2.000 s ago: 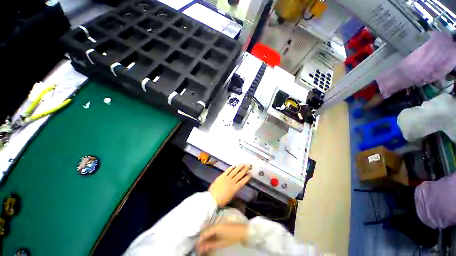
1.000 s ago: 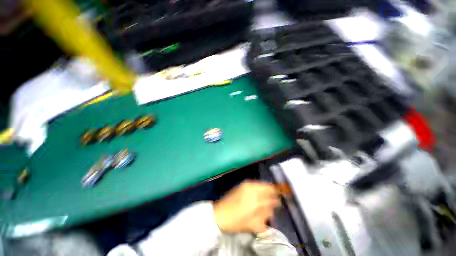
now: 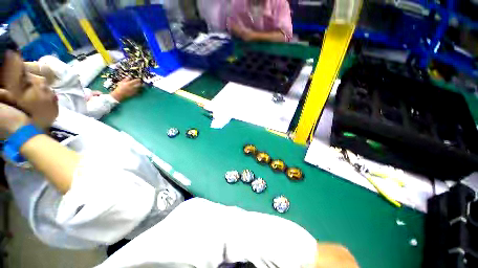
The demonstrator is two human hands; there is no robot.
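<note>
My left hand (image 3: 336, 256) shows only in part at the bottom edge, at the end of my white sleeve; its fingers are cut off. My right hand is out of view. On the green mat ahead, several gold-faced subassemblies (image 3: 278, 166) lie in a slanting row. Nearer me lie several silver, white and blue speckled modules (image 3: 258, 185), one of them (image 3: 281, 203) apart and closest to my sleeve. Farther left lie another speckled module (image 3: 172, 132) and a gold-centred disc (image 3: 192, 133).
A person in a white smock (image 3: 99, 183) sits close on my left. Yellow-handled pliers (image 3: 385, 191) lie on white paper at right. Black stacked trays (image 3: 409, 112) and a black foam tray (image 3: 453, 230) stand right. A yellow post (image 3: 322, 78) rises behind. Another person in pink (image 3: 262, 21) is across.
The view has swung left from the white press, past the mat, to the neighbouring person. My left hand was on the press front, then off it; now it is mostly out of view.
</note>
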